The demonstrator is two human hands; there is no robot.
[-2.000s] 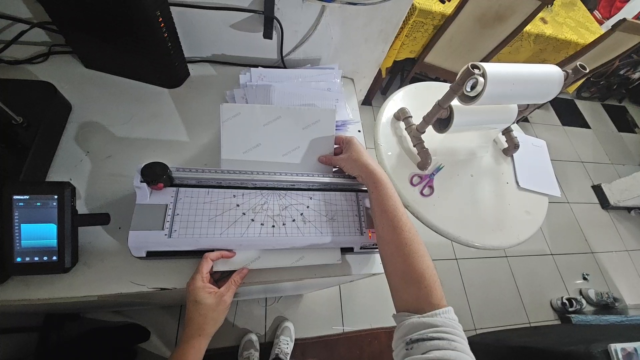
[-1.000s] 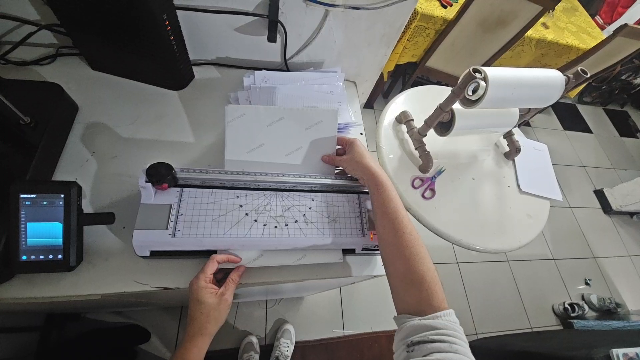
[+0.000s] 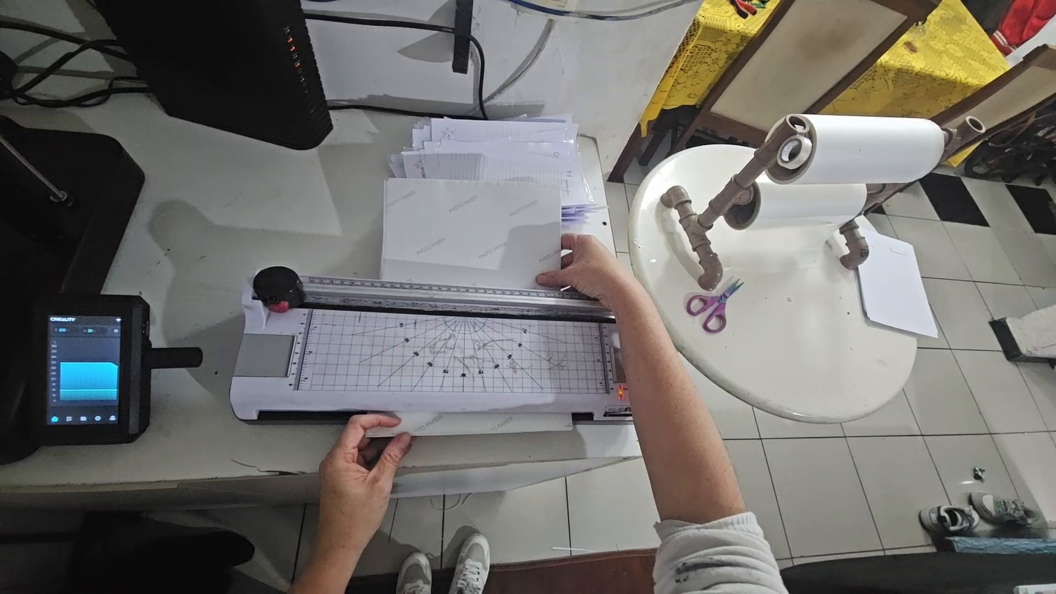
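A white paper trimmer (image 3: 454,355) with a printed grid and a clear ruler bar (image 3: 445,295) lies on the white desk. Behind the bar is a sheet of photo paper (image 3: 470,227); my right hand (image 3: 582,268) pinches its near right corner. Loose printed sheets (image 3: 503,148) are piled beyond it. Along the trimmer's front edge another strip of photo paper (image 3: 495,424) sticks out from underneath, its left end between the thumb and fingers of my left hand (image 3: 363,466). The black cutter knob (image 3: 278,287) sits at the bar's left end.
A device with a lit screen (image 3: 89,371) stands at the left, below a black box (image 3: 214,66) with cables. On the right, a round white table (image 3: 808,355) bears purple scissors (image 3: 711,309), white rolls (image 3: 874,150) on a pipe stand and paper sheets (image 3: 895,285).
Since two seconds ago, the strip at the trimmer's front edge has slid further under it, and my left hand's fingers have moved with it. My right hand stays at the sheet's corner.
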